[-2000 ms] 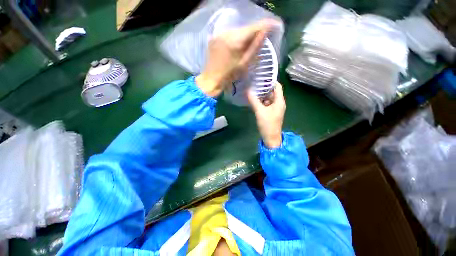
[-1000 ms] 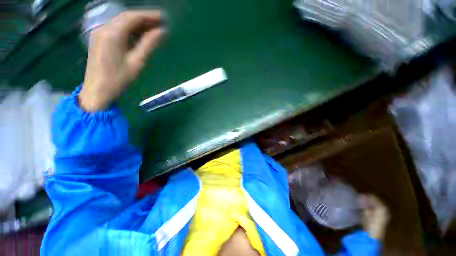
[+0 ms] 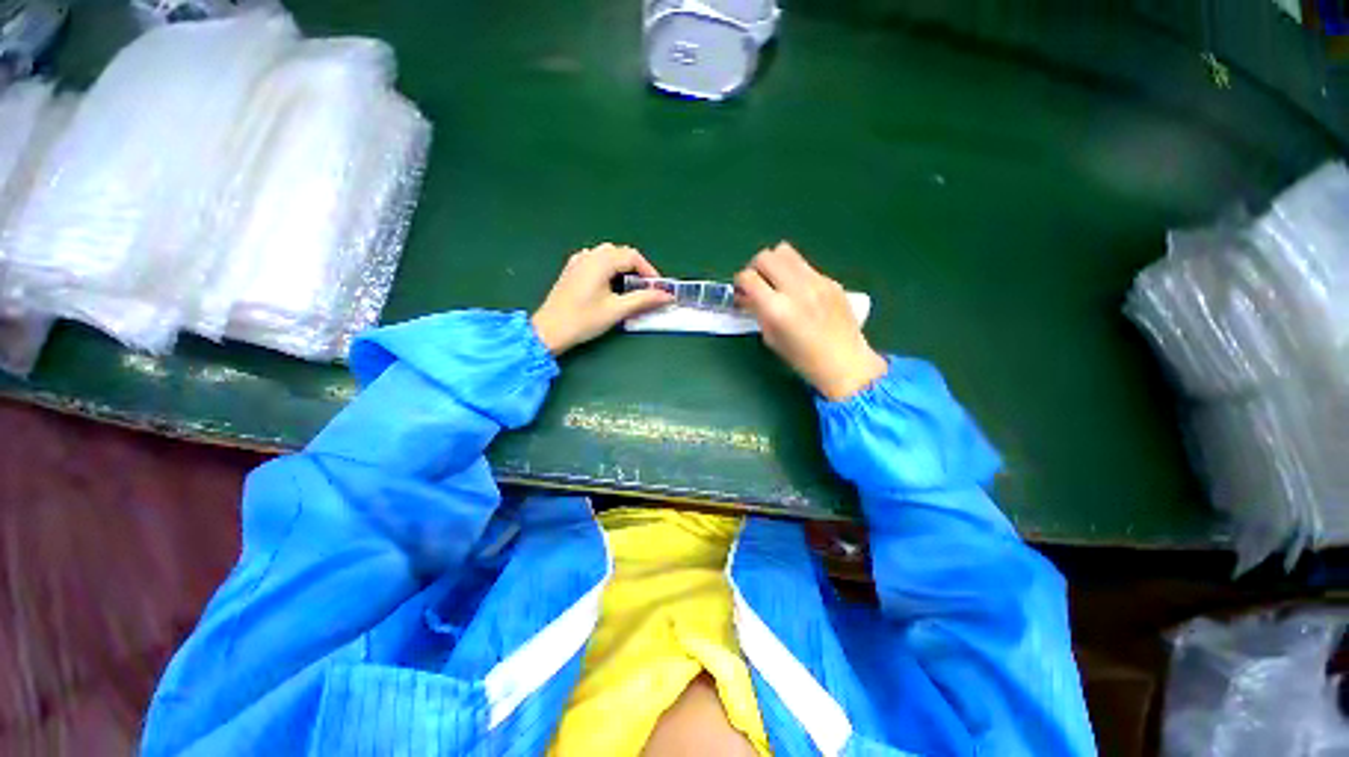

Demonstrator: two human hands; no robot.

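Note:
The label strip [image 3: 692,308] lies across the green bench in front of me, white with a row of dark squares along its upper part. My left hand [image 3: 604,297] pinches the strip's left end, fingertips at the dark labels. My right hand [image 3: 800,314] has its fingertips on the strip right of the dark squares; the white right end shows beyond the hand. Whether a label is lifted off is too small to tell. A mini fan [image 3: 707,48] stands farther back, its pale foot toward me and its top cut off by the picture's edge.
A stack of bubble bags [image 3: 281,192] lies at the left of the green bench [image 3: 947,178]. A stack of clear plastic bags [image 3: 1272,348] lies at the right. Below the bench edge at lower right is more clear plastic [image 3: 1255,688].
The view has swung left. My right hand has come up from the bagged fan over the carton to the strip. My left hand has moved from beside the fan to the strip's left end.

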